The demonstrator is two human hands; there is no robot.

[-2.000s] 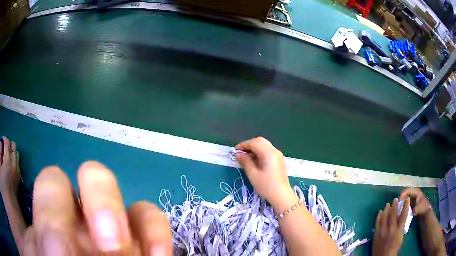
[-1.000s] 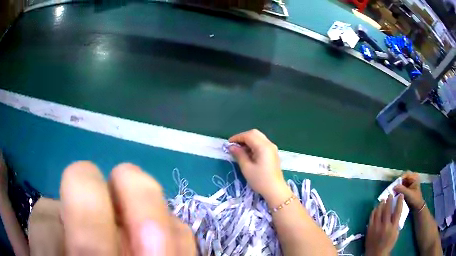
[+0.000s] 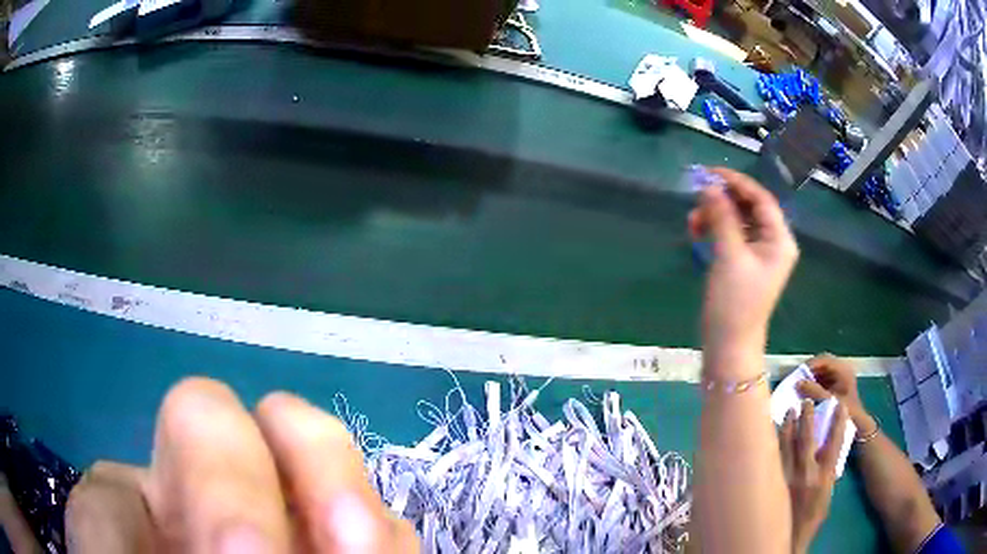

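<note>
A tangled pile of white-lilac wrist straps [image 3: 541, 476] lies on the blue-green worktop in front of me. My right hand [image 3: 747, 243], with a thin bracelet, is raised over the dark green belt. Its fingertips pinch a small, blurred wrist strap [image 3: 703, 176]. A small blue thing shows just below those fingers; I cannot tell what it is. My left hand [image 3: 249, 476] is large, close to the camera and blurred at the lower left. Its fingers are bent, its palm is hidden, and I cannot tell whether it holds anything.
At right, a neighbour's hands [image 3: 814, 433] hold folded white paper beside stacked white blocks [image 3: 925, 395]. A dark pile [image 3: 38, 476] lies at lower left. Across the belt are a brown carton [image 3: 406, 20], white pieces [image 3: 662, 82], blue and dark gadgets [image 3: 790, 92] and a grey bar [image 3: 890, 132].
My right hand has moved from the white strip forward and right over the belt, with the strap still pinched. My left hand stays close to the camera. The view has shifted right.
</note>
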